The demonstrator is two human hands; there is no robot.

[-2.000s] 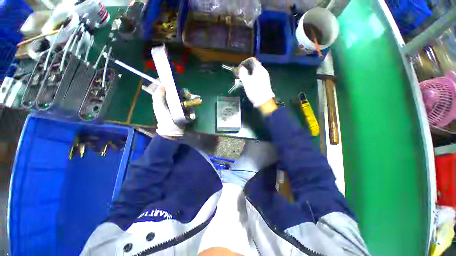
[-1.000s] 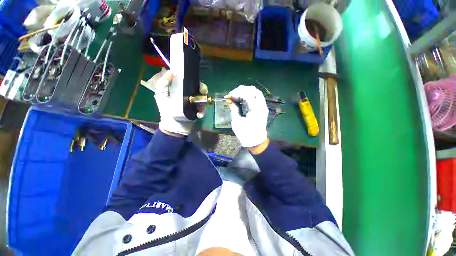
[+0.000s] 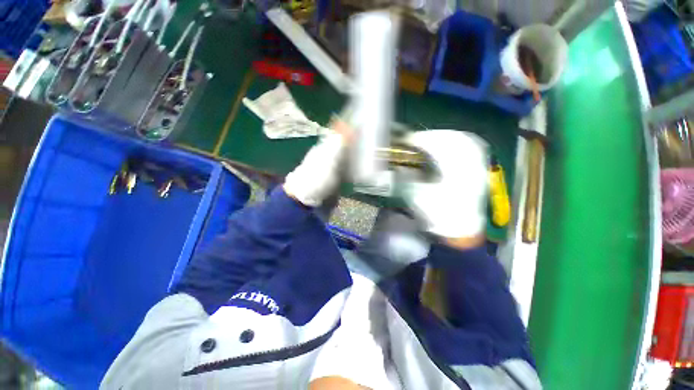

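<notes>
A long lock panel (image 3: pixel 373 84), blurred and seen from its pale side, stands out from my left hand in the middle of the view. My left hand (image 3: pixel 321 169), in a white glove, grips its lower part. A brass cylinder (image 3: pixel 403 158) sticks out from the panel's right side. My right hand (image 3: pixel 449 179), gloved and blurred, is at the cylinder's outer end with its fingers around it. What else the fingers hold is hidden. A crumpled off-white cloth (image 3: pixel 280 113) lies on the mat left of the panel.
A blue tote (image 3: pixel 99 251) with several brass parts is at the left. Open panels (image 3: pixel 171 99) stand behind it. A yellow-handled tool (image 3: pixel 498 196) and a hammer (image 3: pixel 533 190) lie right, beside the green conveyor (image 3: pixel 593 206). A white bucket (image 3: pixel 533 59) and blue bin (image 3: pixel 461 57) are at the back.
The panel has turned from its black face to its pale side. My right hand has moved in to the brass cylinder. The cloth now lies apart from my left hand. The whole view has shifted.
</notes>
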